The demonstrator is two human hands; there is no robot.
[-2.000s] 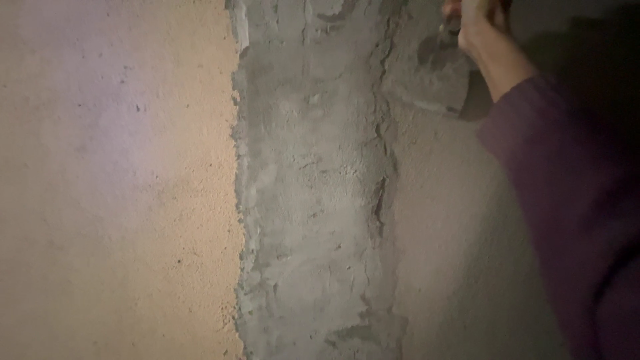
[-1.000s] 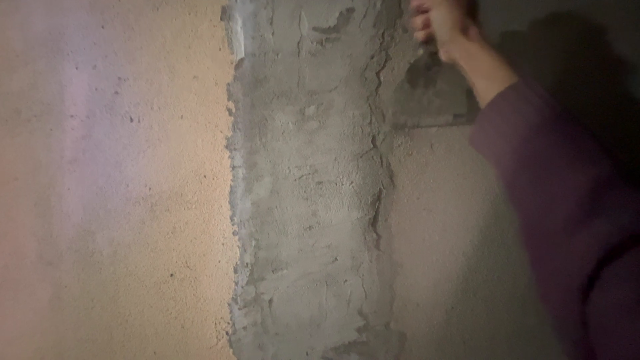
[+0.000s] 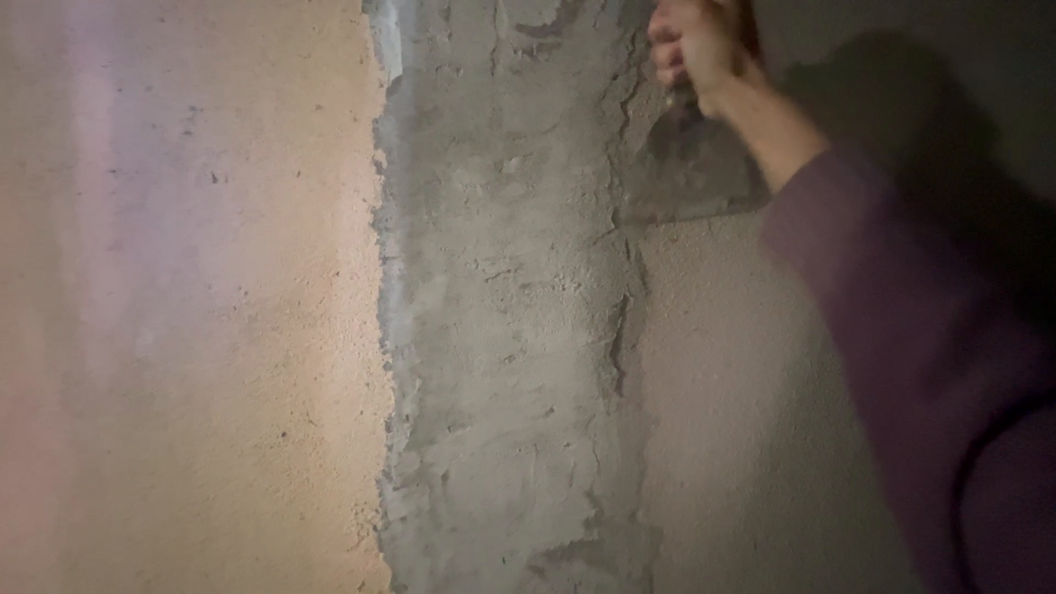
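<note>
My right hand [image 3: 701, 49], in a purple sleeve, is closed on the handle of a putty knife near the top of the view. The wide blade of the putty knife [image 3: 697, 173] points down and lies over the right edge of a grey plaster band [image 3: 511, 330]. This band runs from top to bottom of the view, with a ragged ridge along its right side. The handle is mostly hidden by my fingers. My left hand is out of view.
Left of the band is a beige wall face [image 3: 206, 330] with small pits. A darker wall face [image 3: 709, 371] lies to the right, under a shadow of the arm. A smooth pale strip [image 3: 389, 41] shows at the band's upper left edge.
My right hand and the putty knife have moved left, to the ridge at the band's right side. The blade, tilted two seconds ago, now has its lower edge nearly level.
</note>
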